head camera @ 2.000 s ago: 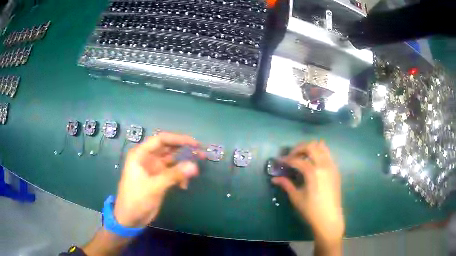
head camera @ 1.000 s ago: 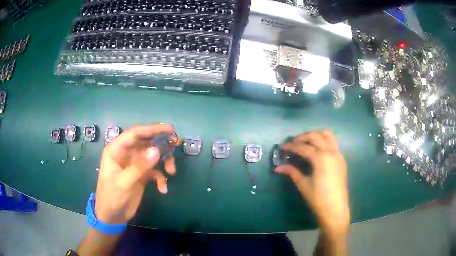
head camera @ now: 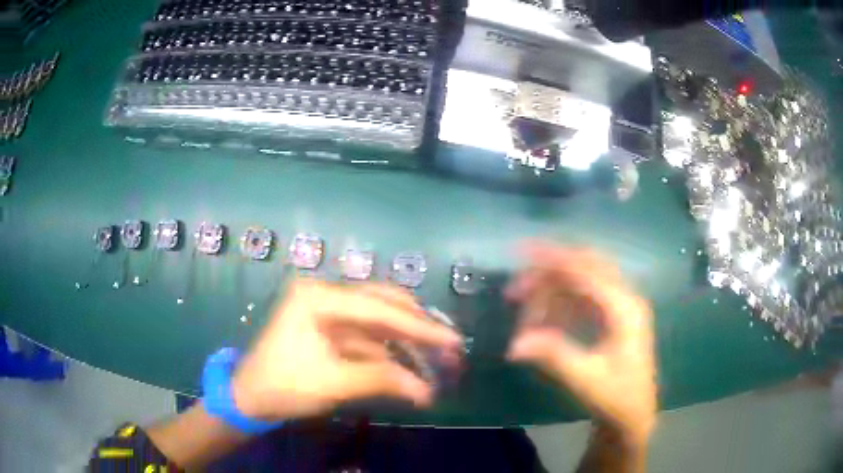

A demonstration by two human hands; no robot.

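Several small greyish wired units [head camera: 307,250] lie spaced in a row on the green bench, thin leads trailing towards me from some of them. My left hand [head camera: 356,356], blurred, is in front of the row's right part. It holds a small dark piece with pale specks [head camera: 434,356], likely a board stack, between thumb and fingers. My right hand [head camera: 587,328], also blurred, is beyond the row's right end, thumb and fingers curved around a dark gap. I cannot tell whether it holds anything. The rightmost unit [head camera: 465,276] lies between the hands.
Clear blister trays [head camera: 277,102] with rows of black parts stand at the back. A white-grey screw feeder [head camera: 476,120] is right of them. A glittering loose board pile [head camera: 758,217] lies at right, near a red light. Short metallic rows [head camera: 14,120] lie far left.
My left hand has moved right and towards me with its dark piece, uncovering units in the row. My right hand's fingers have opened wider, and the dark piece between them no longer shows clearly.
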